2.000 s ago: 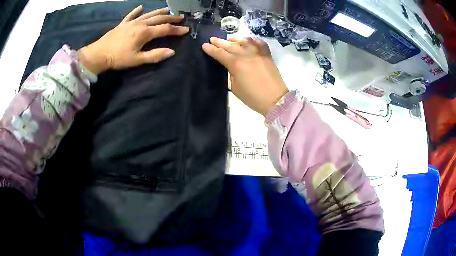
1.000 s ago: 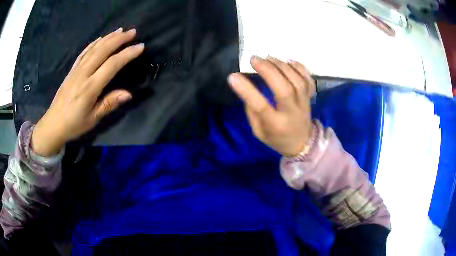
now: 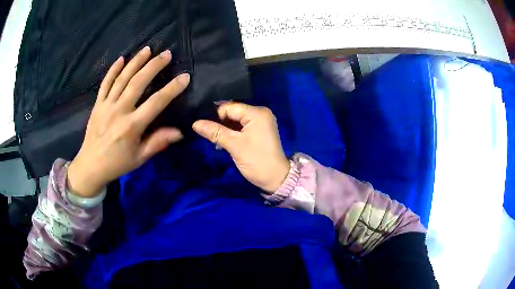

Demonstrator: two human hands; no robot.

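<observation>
The black bag panel [image 3: 217,68] lies over the table's front edge at the upper left, its lower part hanging towards my lap. A ribbed, mesh-like pocket [image 3: 84,39] shows on it. My left hand [image 3: 121,124] lies on the panel with fingers spread, palm down, gripping nothing. My right hand [image 3: 245,141] is at the panel's lower right edge, fingers curled, thumb and forefinger a little apart. I cannot tell whether the right fingers touch the fabric.
The white table [image 3: 361,25] has printed scale marks and a wood-coloured front edge. A blue apron or cloth [image 3: 226,209] covers my lap. White foam sheets [image 3: 468,169] stand in a blue bin [image 3: 406,113] at the right.
The view has tipped down, so the sewing machine and snips are out of view. Both hands have come off the needle area to the panel's near end; my right hand has moved left and curled.
</observation>
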